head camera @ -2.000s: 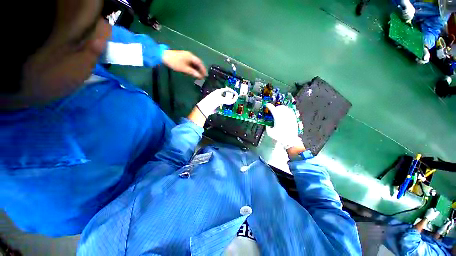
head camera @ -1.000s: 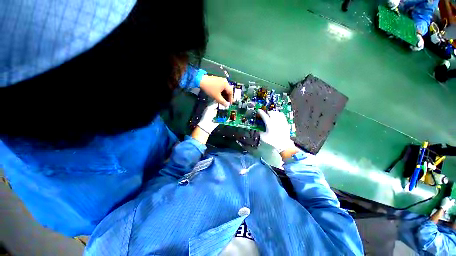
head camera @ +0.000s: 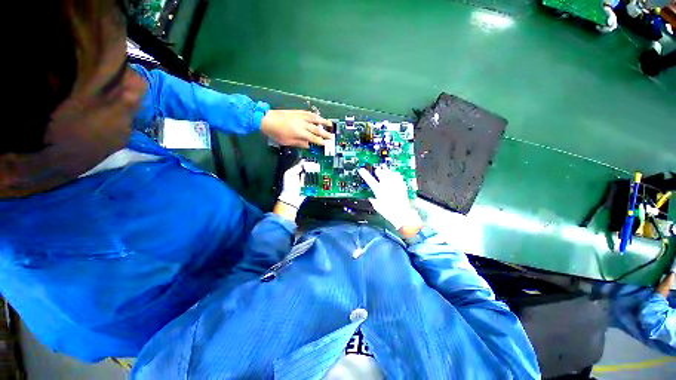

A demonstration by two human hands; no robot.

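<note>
A populated green circuit board (head camera: 356, 159) lies in front of me, crowded with white, blue, black and copper parts. My left hand (head camera: 293, 184), in a white glove, holds the board at its left edge. My right hand (head camera: 390, 194), in a white glove, rests on its lower right part with fingers spread over the parts; whether it grips is unclear. A coworker's bare hand (head camera: 298, 128) touches the board's upper left. Dark material shows under the board's lower edge. A dark foam pad (head camera: 461, 152) lies just right of the board.
A coworker in blue (head camera: 111, 245) stands close on my left, an arm reaching over the bench. The green bench mat (head camera: 333, 59) runs behind. A tool holder with blue and yellow handles (head camera: 631, 211) stands at right. Other workers' hands show at the far right; a dark box (head camera: 559, 334) is below the bench.
The board has turned from tilted toward flatter and squarer to me. My right hand has shifted slightly left. The coworker's head has moved back left, and the bare hand has moved onto the board's upper left.
</note>
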